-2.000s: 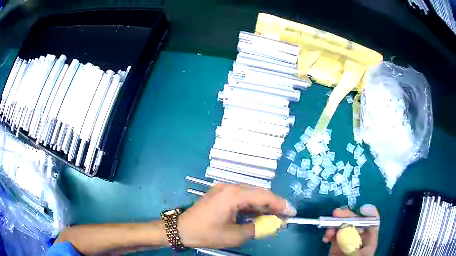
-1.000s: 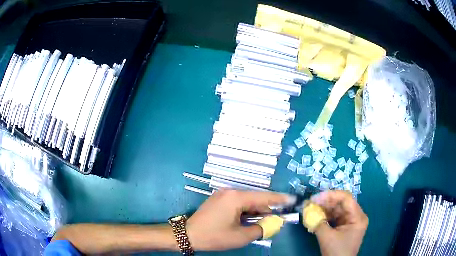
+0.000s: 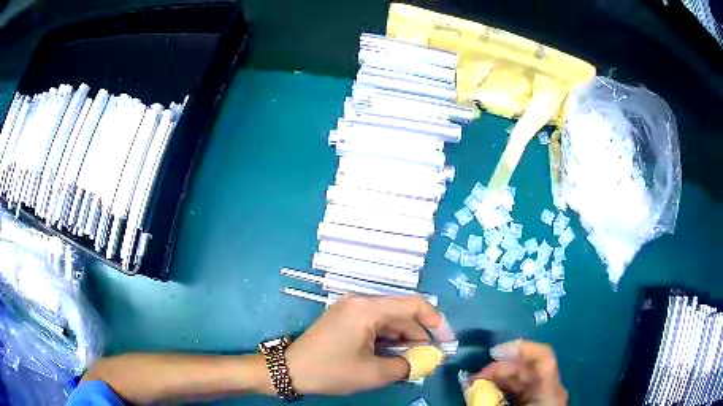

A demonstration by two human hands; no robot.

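Observation:
My left hand (image 3: 361, 345), with a yellow finger cot on the thumb, is closed on a silver metal tube (image 3: 449, 347); its end shows past the fingertips. My right hand (image 3: 515, 377), also with a yellow cot, is just right of that end, apart from it. Its fingertips are pinched near a small clear piece (image 3: 464, 379), blurred. A column of silver tubes (image 3: 384, 182) lies above my left hand; two thin rods stick out left at its lower end. Loose clear plastic pieces (image 3: 507, 254) lie right of the column.
A black tray of tubes (image 3: 214, 119) stands at the left, a plastic-wrapped bundle (image 3: 40, 293) at lower left. A yellow packet (image 3: 507, 47) and a clear bag of small parts (image 3: 610, 174) lie at upper right. Another black tray (image 3: 652, 317) with slim silver pieces stands at lower right.
Two seconds ago both hands held a tube-and-rod assembly stretched between them. The hands came together, and now my right hand is apart and lower. My left hand still holds its tube.

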